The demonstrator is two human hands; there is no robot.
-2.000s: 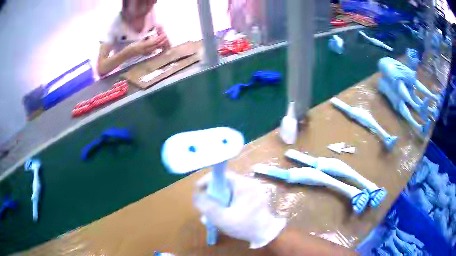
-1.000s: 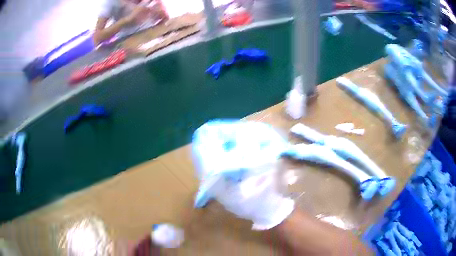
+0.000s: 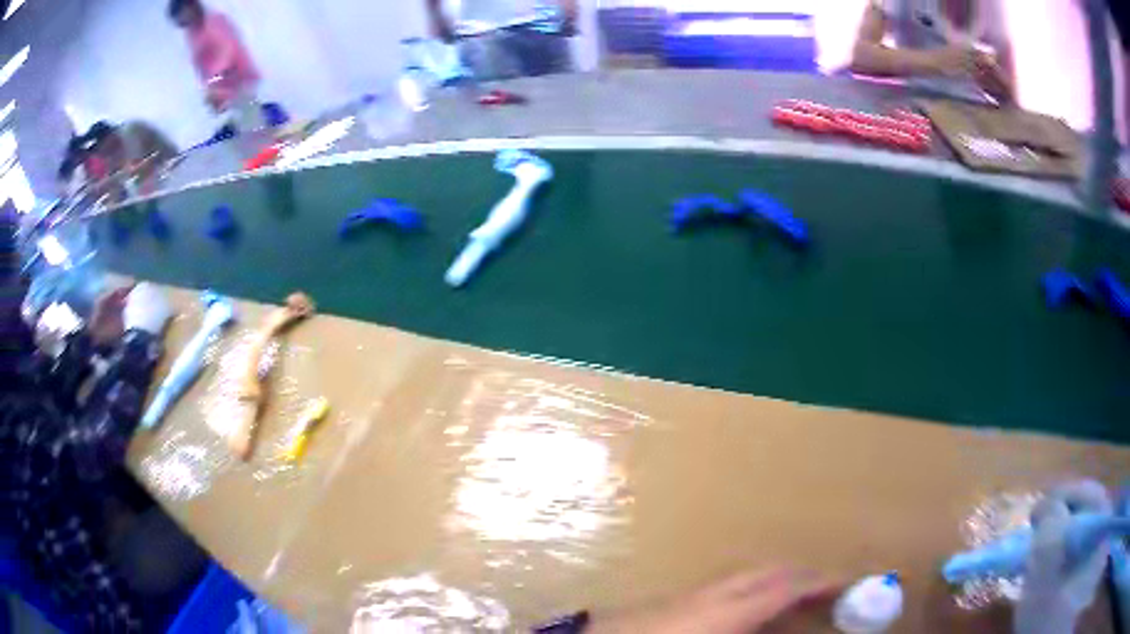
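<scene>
My left hand [image 3: 750,599] is bare, blurred and partly cut off at the bottom edge. It lies low over the bench with fingers towards a small white glue bottle [image 3: 871,603] with a blue tip. The bottle stands upright by the fingertips, and I see nothing in this hand. My right hand [image 3: 1068,564], in a whitish glove, is at the lower right, blurred and cut off. It is around a pale-blue part [image 3: 991,557] that sticks out to its left; the rest of the part is hidden or out of the picture.
A pale-blue leg [image 3: 188,362], a tan limb [image 3: 257,378] and a yellow tool [image 3: 307,430] lie on the brown bench [image 3: 731,483] at left, beside a neighbour's dark sleeve. The green conveyor [image 3: 595,266] carries a pale-blue leg [image 3: 499,221] and several dark-blue parts [image 3: 744,213]. People sit across it.
The view has swung left, so the metal post by the bench and the legs at right are out of sight. My gloved hand and its part now sit at the lower right edge; my left hand shows more.
</scene>
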